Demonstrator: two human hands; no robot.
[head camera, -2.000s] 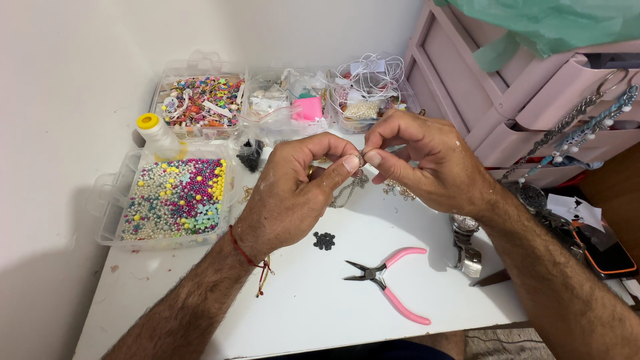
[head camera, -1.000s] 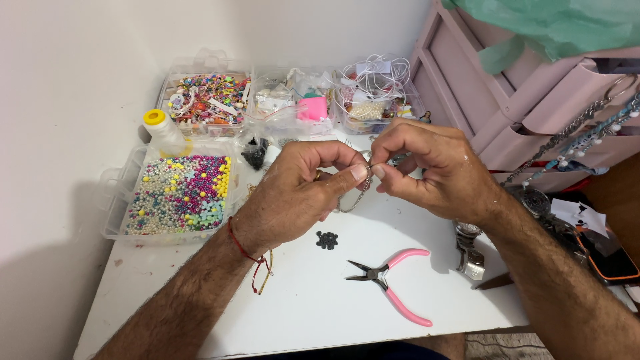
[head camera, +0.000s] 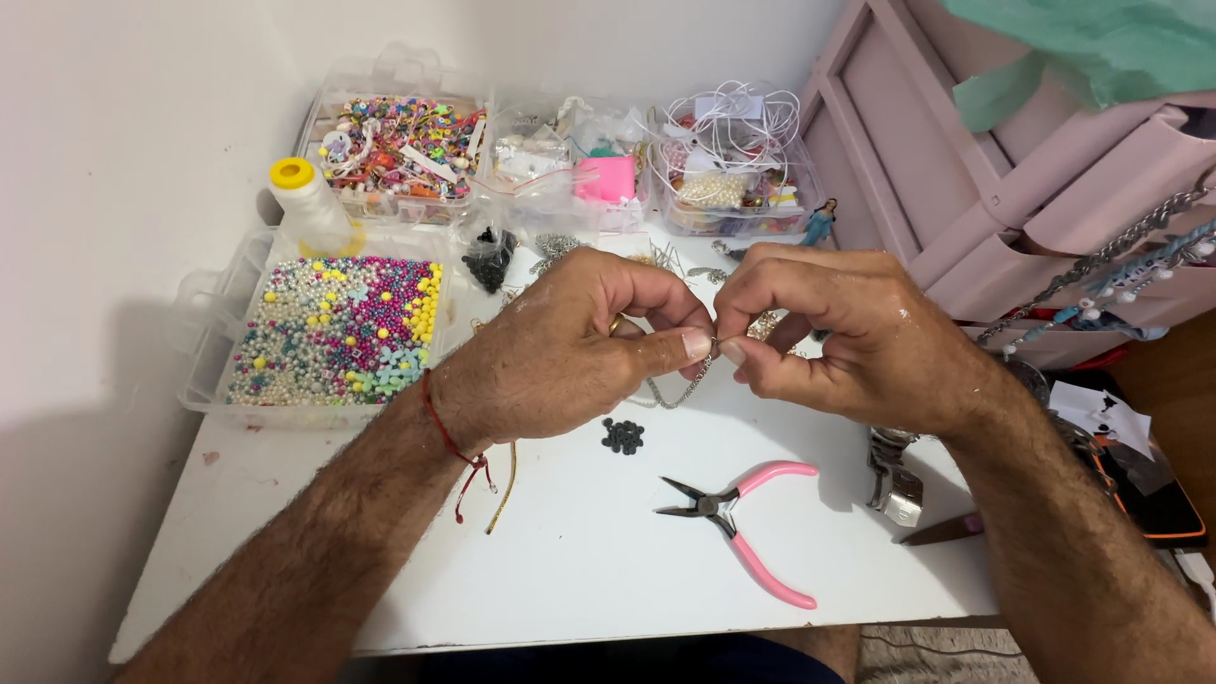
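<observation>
My left hand (head camera: 579, 342) pinches a thin silver-coloured metal chain (head camera: 676, 397) between thumb and forefinger, and the chain hangs in a loop beneath the fingertips. My right hand (head camera: 826, 332) meets it there, its thumb and forefinger closed on a small end piece of the chain, mostly hidden by the fingers. Below the hands lies a small cluster of black beads (head camera: 622, 436) on the white table. Nearer the front edge rest pliers with pink handles (head camera: 774, 575), their jaws apart. Loose chains and metal pins (head camera: 665, 255) lie behind the hands.
A box of pearly beads (head camera: 332, 332), a thread spool (head camera: 309, 204) and a box of mixed beads (head camera: 408, 142) stand left. Behind are boxes with bags (head camera: 608, 180) and white cord (head camera: 741, 104). A metal wristwatch (head camera: 893, 480) lies right, near pink drawers (head camera: 921, 133).
Both hands stay together at the chain, with small shifts of the fingers. More of the chain's loop shows below the fingertips than two seconds ago. The pliers and black beads have not moved.
</observation>
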